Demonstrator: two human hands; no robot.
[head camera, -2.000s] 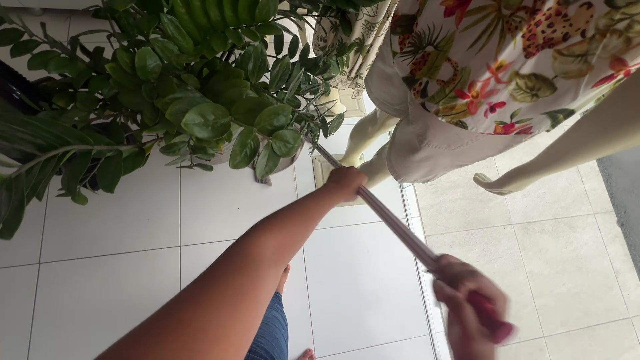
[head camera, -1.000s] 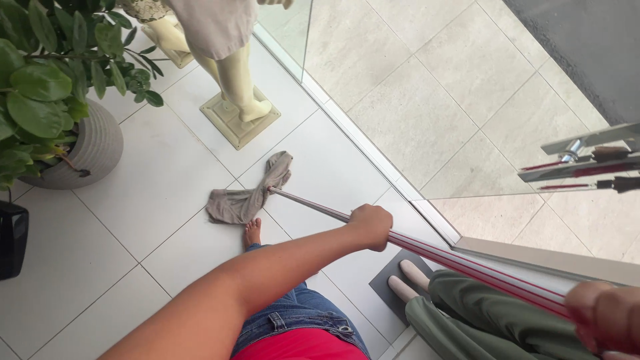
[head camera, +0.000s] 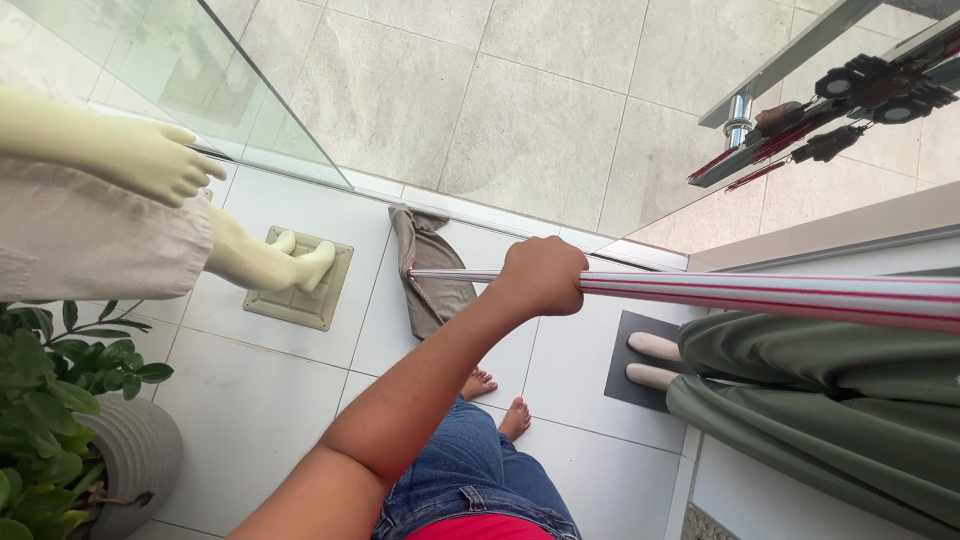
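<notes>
My left hand (head camera: 544, 276) is closed around a white pole with red stripes (head camera: 750, 292), which runs from the right edge toward the floor. The pole's far end meets a grey-brown floor cloth (head camera: 442, 300) that lies bunched and partly folded on the white tiles, against the metal door track (head camera: 517, 225). My right hand is outside the view, as is the pole's near end. Below the cloth are my bare feet (head camera: 516, 420).
Left of the cloth, a mannequin stands on a beige base plate (head camera: 330, 300), near a potted plant's grey pot (head camera: 142, 457). At right, a mannequin in green trousers (head camera: 787, 405) stands on a dark plate (head camera: 619, 367). Glass panels (head camera: 247, 97) and a door handle (head camera: 780, 67) border the paved floor beyond.
The cloth has moved from beside my foot to the door track. My right hand, on the pole in both earlier frames, has left the view. The view has turned and shifted.
</notes>
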